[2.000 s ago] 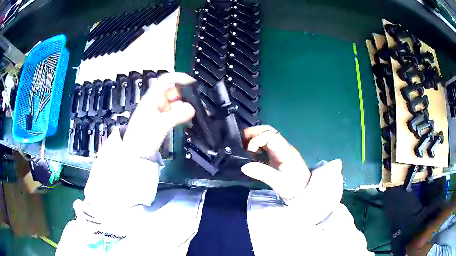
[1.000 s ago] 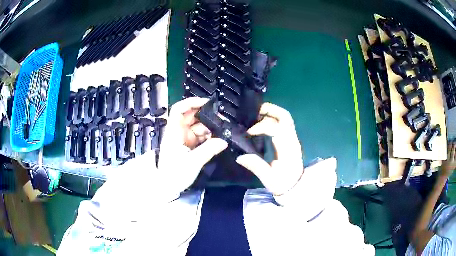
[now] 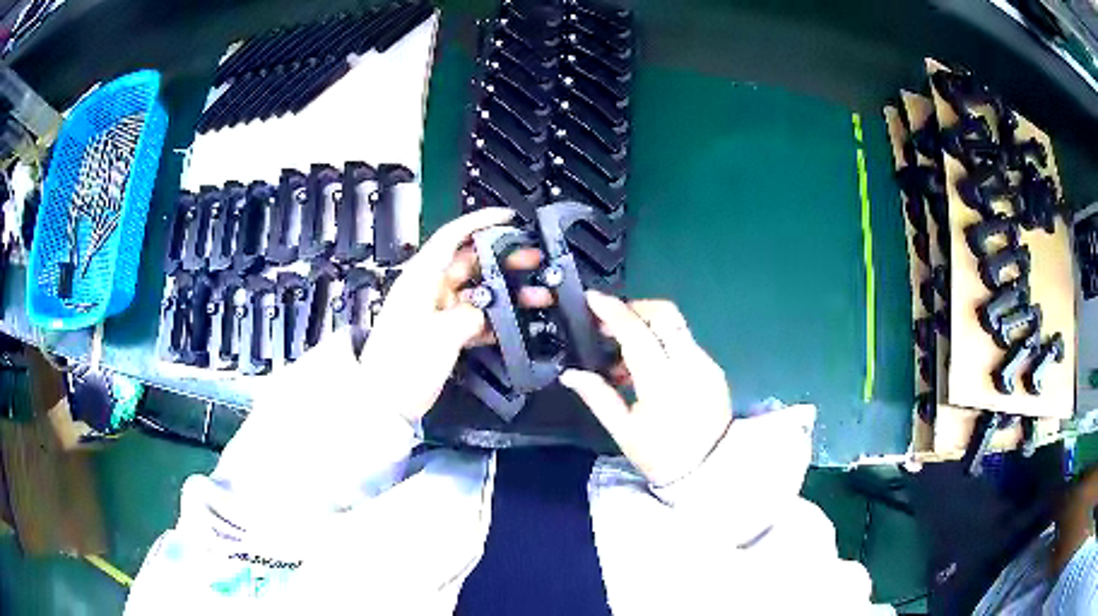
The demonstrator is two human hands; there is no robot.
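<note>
My left hand [image 3: 448, 295] holds a black elongated piece [image 3: 508, 315] with a round bright spot near its middle. My right hand [image 3: 644, 373] holds a second black elongated piece [image 3: 568, 271] with a hooked upper end. The two pieces stand side by side, close together, slightly tilted, over the near end of the black mat. Fingers show between them. Whether they touch is unclear. Slanted double rows of black handle-like pieces [image 3: 512, 132] lie on the mat beyond my hands. Another black piece lies partly hidden below my left hand.
The white board [image 3: 271, 150] at left carries upright rows of joined units and slanted black pieces. A blue basket [image 3: 147, 181] of metal rods is far left. Stacked cardboard sheets [image 3: 966, 331] with jumbled black brackets are at right. Part of another person shows at the lower right.
One second ago both hands were around a single tilted black piece low over the mat; now two separate black pieces show upright, side by side. The dark piece right of the mat is gone.
</note>
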